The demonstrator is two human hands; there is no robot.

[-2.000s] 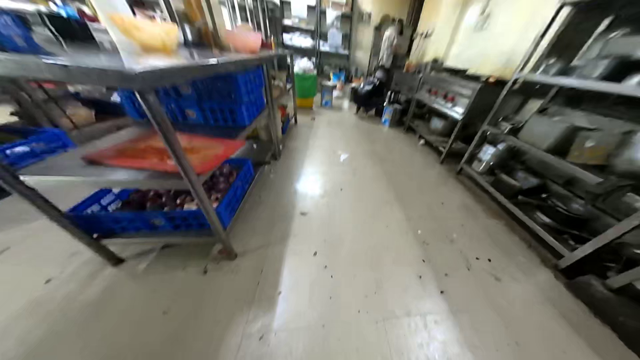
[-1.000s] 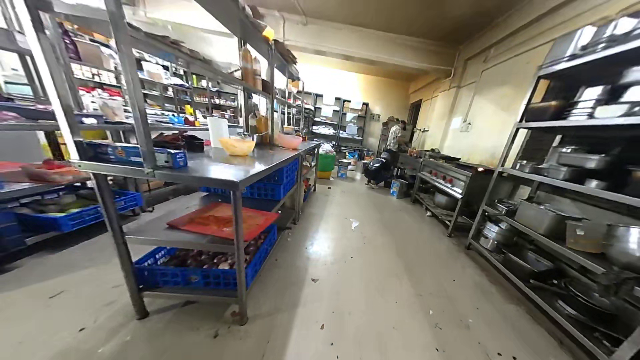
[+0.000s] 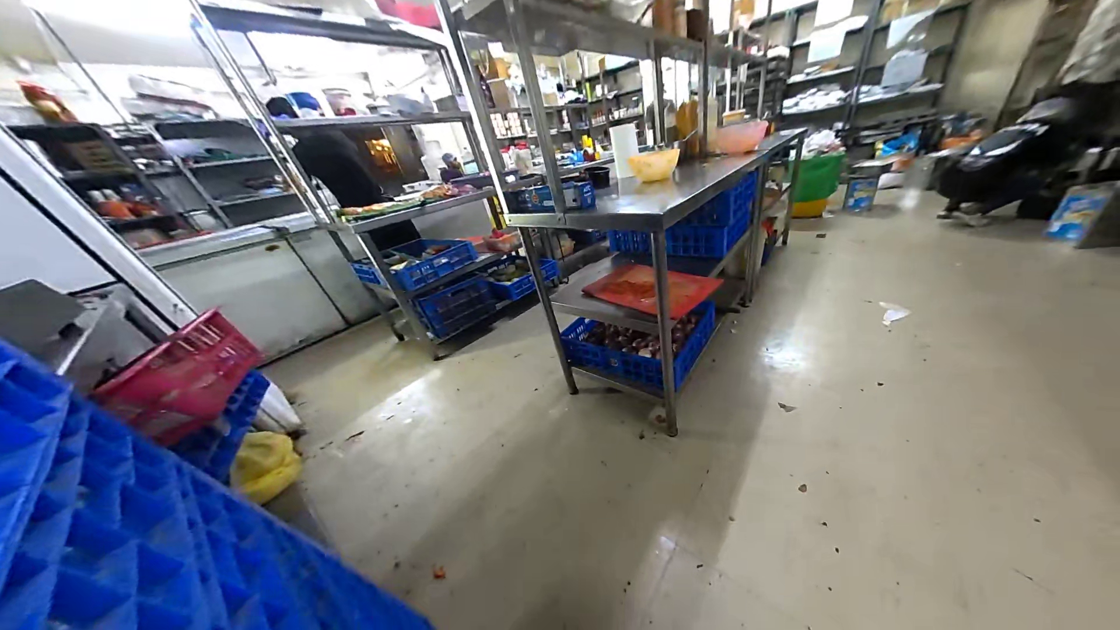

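Neither my left hand nor my right hand shows in the head view, so what they hold or touch cannot be seen. A steel worktable (image 3: 612, 208) stands mid-view with an orange-yellow bowl (image 3: 654, 164) and a pink bowl (image 3: 741, 136) on top. On its lower shelf lies a red cutting board (image 3: 652, 290). Under that, a blue plastic crate (image 3: 623, 363) holds dark, round produce, perhaps onions. Large blue plastic crates (image 3: 131, 534) fill the near lower left corner.
A red plastic basket (image 3: 179, 376) and a yellow bag (image 3: 265, 466) are at the left. Steel racks (image 3: 398, 214) with blue crates stand behind. A crouching person (image 3: 1006, 166) is at the far right, near a green container (image 3: 815, 179). Small debris, including a white scrap (image 3: 893, 312), dots the floor.
The view has swung left. The blue crates, red basket and yellow bag have come into view at the left, and the pot racks on the right have gone out of it.
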